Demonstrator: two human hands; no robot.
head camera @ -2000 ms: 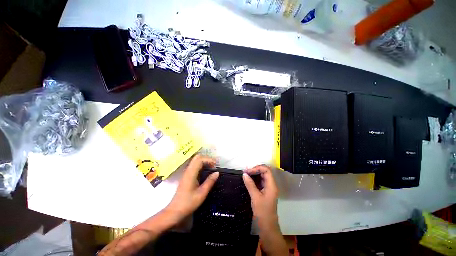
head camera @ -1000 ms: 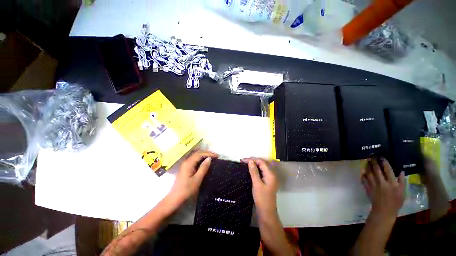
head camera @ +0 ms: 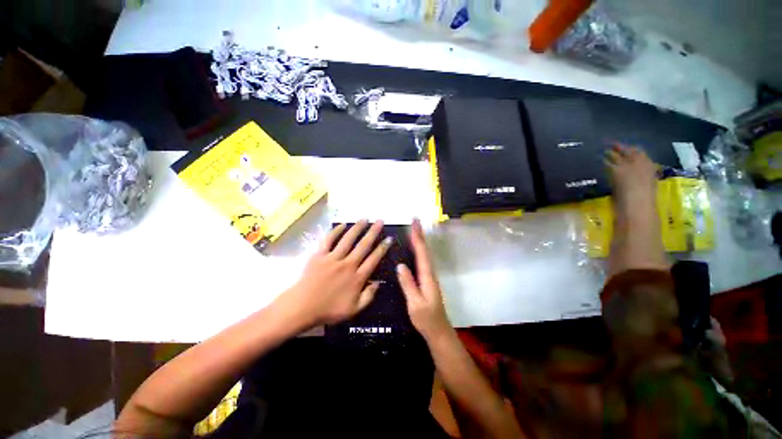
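Note:
A black inner box (head camera: 377,310) lies face up at the bench's front edge, its pale print towards me. My left hand (head camera: 339,276) lies flat across its upper left part with the fingers spread. My right hand (head camera: 420,287) rests along its right side, fingers extended and apart. Neither hand is closed round the box. A yellow outer sleeve (head camera: 257,190) with an earbuds picture and a black end lies to the left, beyond my left forearm.
Packed boxes (head camera: 484,159) stand at right beside yellow sleeves (head camera: 686,214). Another person's hand (head camera: 634,171) reaches in there. Charging cables (head camera: 270,77), a dark phone (head camera: 193,94) and a wrapped white part (head camera: 407,110) lie behind; a bag of cables (head camera: 107,180) is at left.
My left hand has moved from the box's top edge onto its face, and my right hand has opened along its side. The other person's arm has reached further in; the rightmost standing black box has gone.

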